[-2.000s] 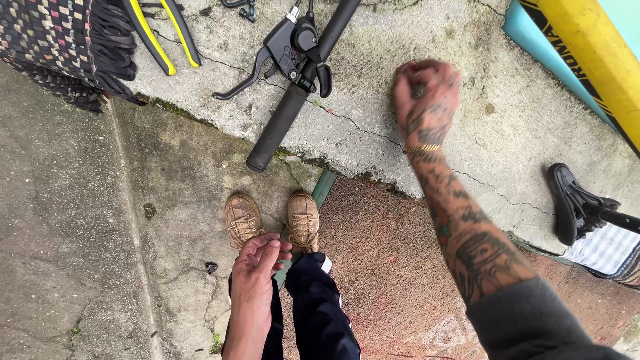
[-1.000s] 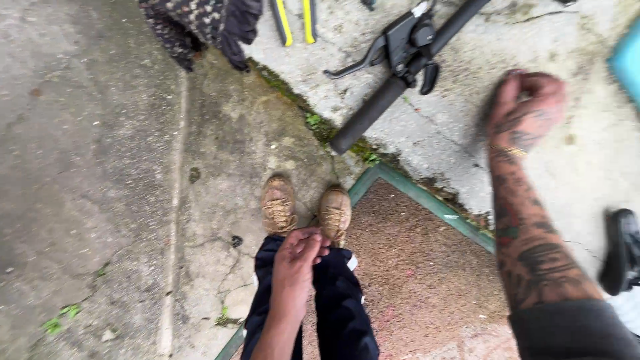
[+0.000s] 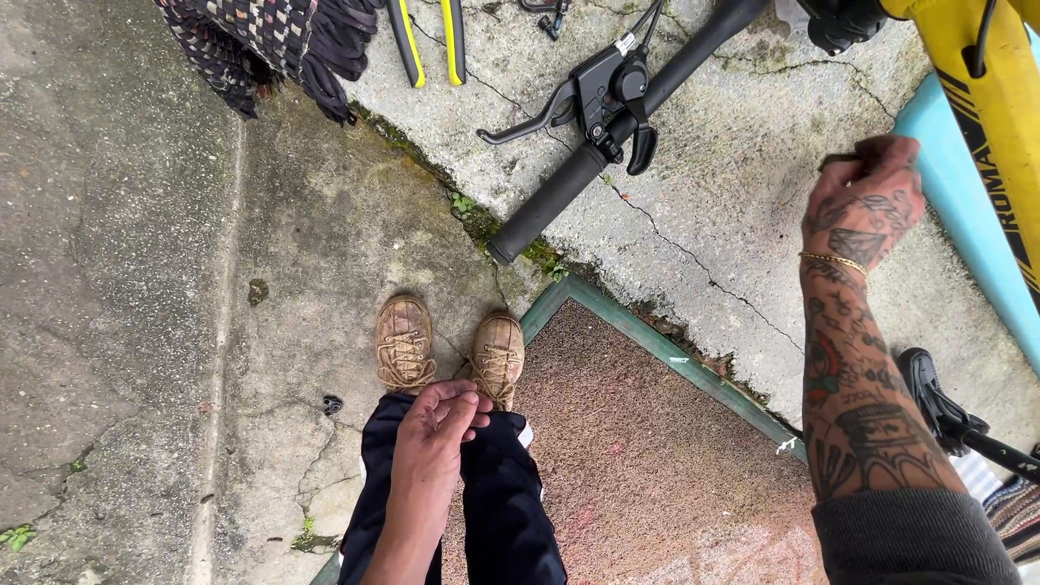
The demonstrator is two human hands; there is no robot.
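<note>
My left hand (image 3: 451, 414) is held low over the dark trousers and the brown laced shoes (image 3: 497, 357), its thumb and fingertips close together; whether something small is between them cannot be told. My right hand (image 3: 869, 199), with a thin gold-coloured bracelet at the wrist, is over the concrete slab between the handlebar and the yellow bicycle frame. Its fingers are curled, and a small dark shape shows by the fingertips, too unclear to name. Up and left of it lies the black handlebar grip (image 3: 552, 199), with a brake lever (image 3: 528, 128) and a shifter (image 3: 630, 85) on the bar.
Yellow-and-black handled pliers or cutters (image 3: 431, 41) and a woven dark rag (image 3: 276, 41) lie at the top left. The yellow bicycle frame (image 3: 987, 106) and a light-blue object (image 3: 959, 203) are at the right, a black pedal (image 3: 934, 398) below. A green-edged mat (image 3: 650, 422) adjoins the slab's broken edge.
My right hand has moved to the right, farther from the handlebar and nearer the yellow frame. My left hand stays low over the shoes and trousers. The view has shifted.
</note>
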